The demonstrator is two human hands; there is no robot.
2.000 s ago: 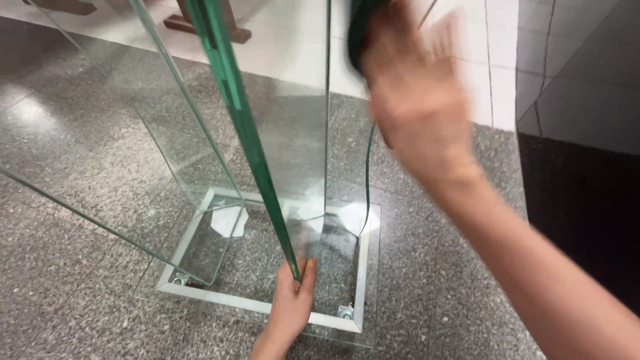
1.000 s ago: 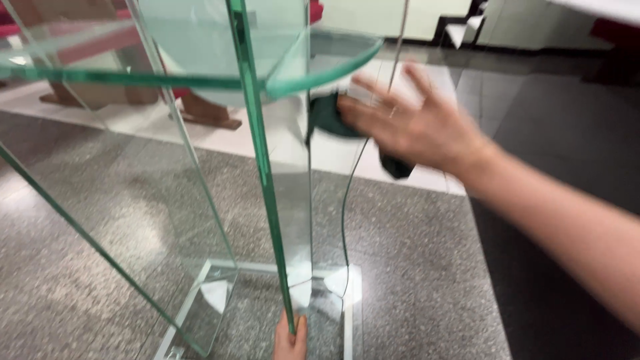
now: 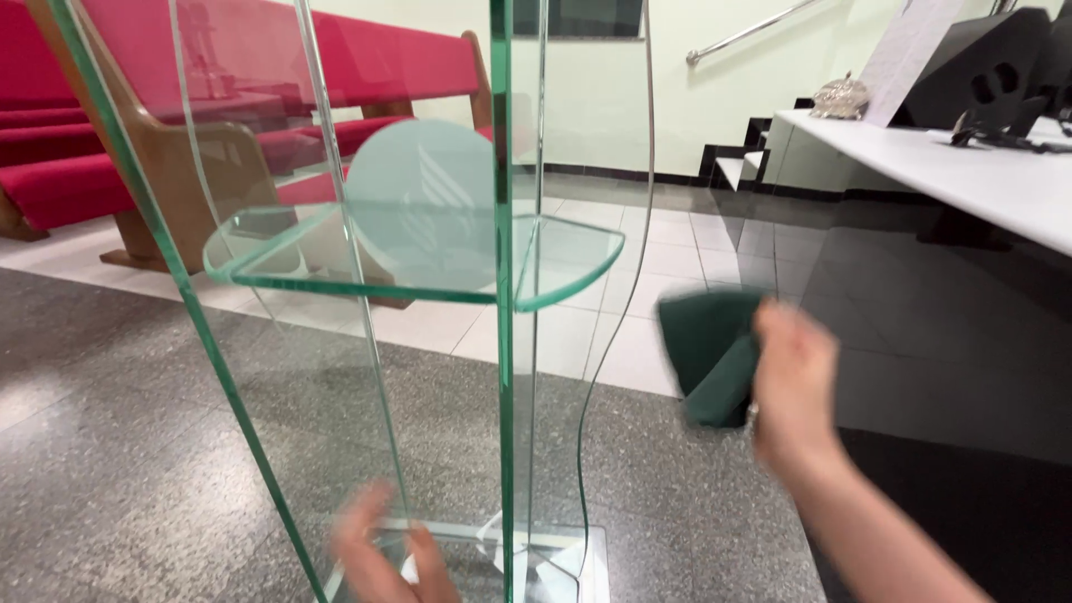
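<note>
A tall glass lectern (image 3: 506,360) stands before me, with green-edged upright panels, a curved glass shelf (image 3: 368,290) and a frosted round emblem (image 3: 423,205) behind the shelf. My right hand (image 3: 796,385) grips a dark green cloth (image 3: 708,356) to the right of the lectern, apart from the glass. Low in the view, my left hand (image 3: 389,548) is blurred, its fingers spread near the lower panels; whether it touches the glass is not clear. The metal-framed base (image 3: 596,561) shows partly at the bottom edge.
Wooden pews (image 3: 201,159) with red cushions stand at the back left. A white tabletop (image 3: 938,163) on the right holds a silvery ornate object (image 3: 840,98) and black equipment (image 3: 980,71). Behind are black-and-white steps (image 3: 737,159) and a metal handrail (image 3: 754,32).
The view has tilted up strongly. My right hand has moved away from the glass with the cloth. My left hand has let go of the upright panel's edge, and its fingers have spread.
</note>
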